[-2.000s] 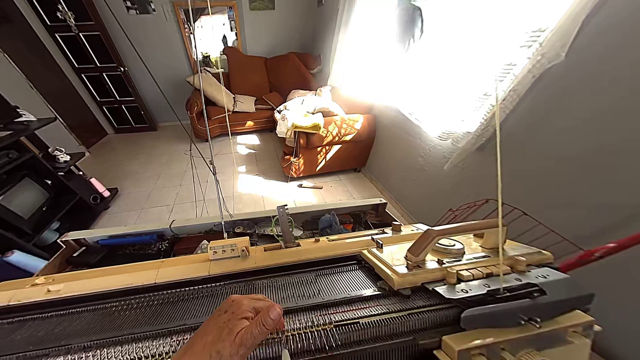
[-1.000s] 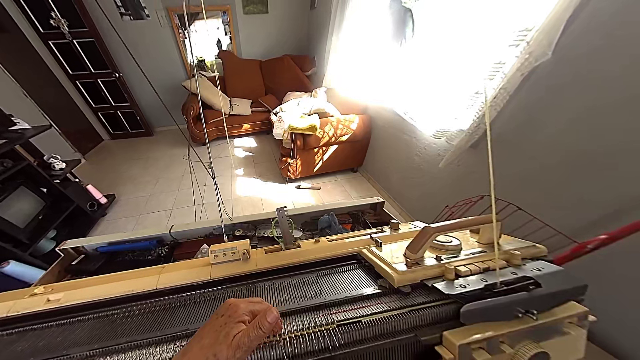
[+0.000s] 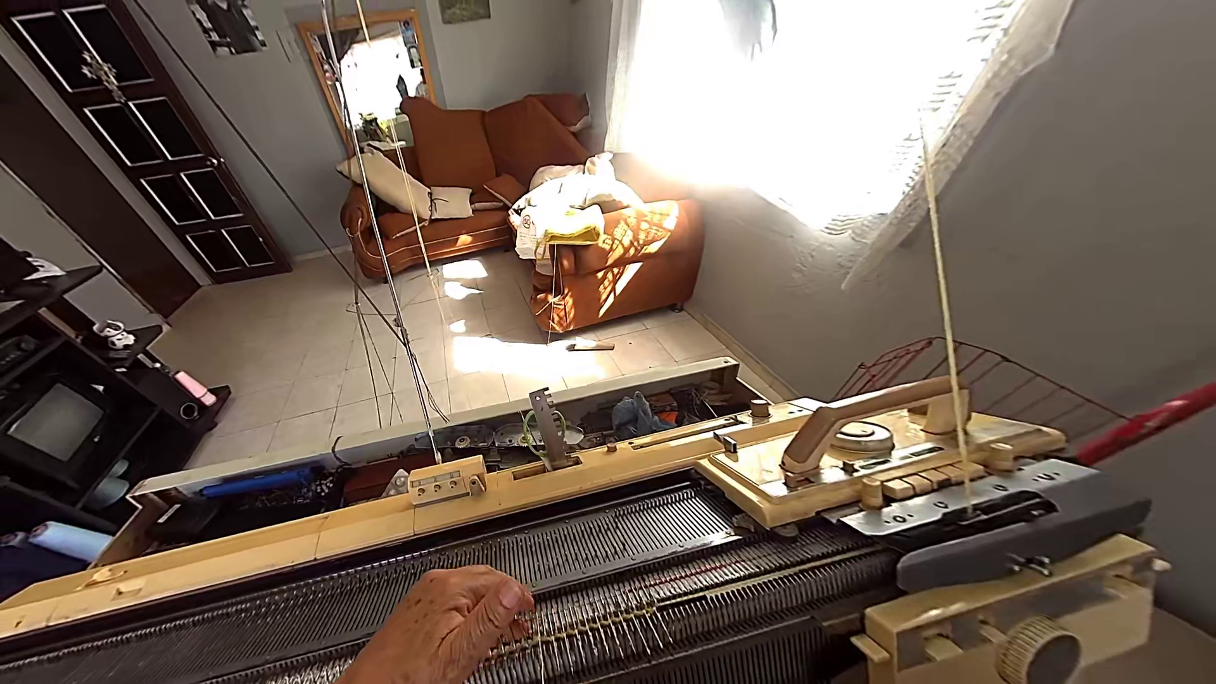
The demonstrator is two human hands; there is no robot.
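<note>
My left hand (image 3: 451, 622) is low in the middle of the head view, over the needle bed of a knitting machine (image 3: 617, 546). Its thumb and fingers are bent together close to the needles; whether they grip something is hidden. Yellowish yarn (image 3: 608, 619) runs along the needles just right of the fingertips. The machine's carriage (image 3: 864, 442), with a beige handle, rests at the right end of the bed. A pale yarn strand (image 3: 940, 285) comes down into its grey front part (image 3: 1026, 532). My right hand is out of view.
Behind the bed is a long open tray (image 3: 589, 389) holding tools and small items. A metal piece (image 3: 548, 427) stands upright at its near edge. Thin rods and yarn (image 3: 375, 218) rise at left. A red wire rack (image 3: 997, 380) is behind the carriage. Farther off are a sofa (image 3: 456, 152) and a dark shelf unit (image 3: 95, 380).
</note>
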